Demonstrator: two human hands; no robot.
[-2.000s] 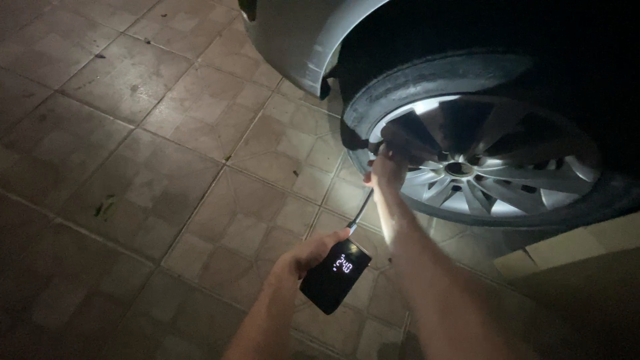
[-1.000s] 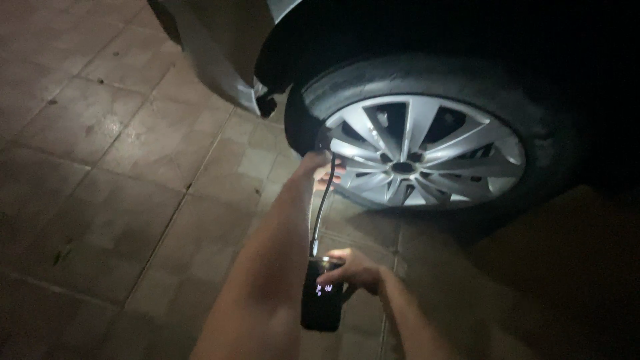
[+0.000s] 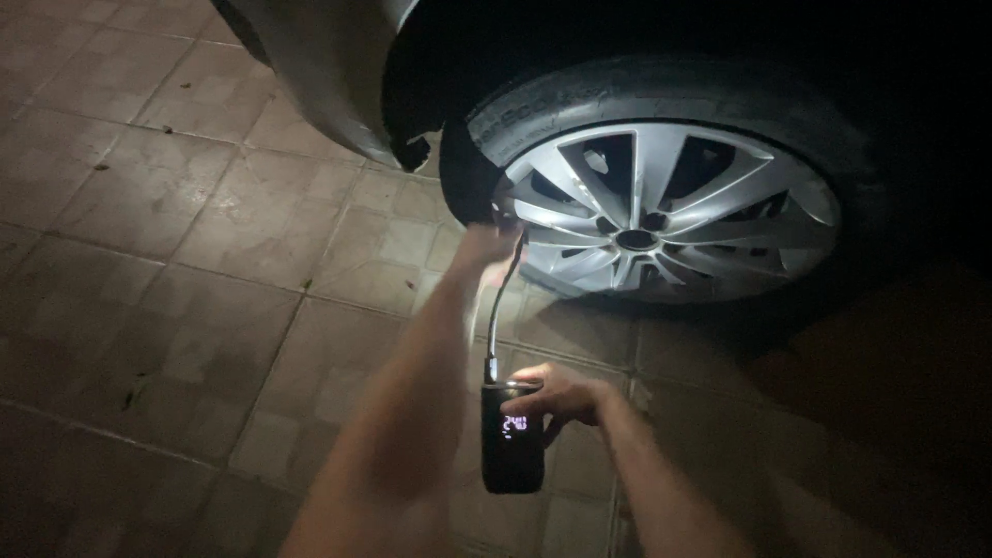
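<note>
A black portable tire inflator (image 3: 513, 457) with lit digits hangs upright over the tiles, and my right hand (image 3: 554, 395) grips its upper part, a finger across the front near the display. From its top a short black hose (image 3: 496, 310) curves up to the left edge of the silver alloy wheel (image 3: 635, 186). There my left hand (image 3: 496, 244) is at the rim by the hose's end; its fingers are partly hidden and dark, so the valve and the hose's fitting cannot be made out. The black tire (image 3: 573, 97) surrounds the wheel.
The car's bumper (image 3: 333, 77) juts out at the upper left, its lower corner close to the tire. Square paving tiles (image 3: 201, 310) cover the ground, with small leaf bits on them. Deep shadow lies along the right side.
Two seconds ago my left hand held the inflator and my right hand was at the rim; the hands have since swapped places. From one second ago to now, both stay at the same things.
</note>
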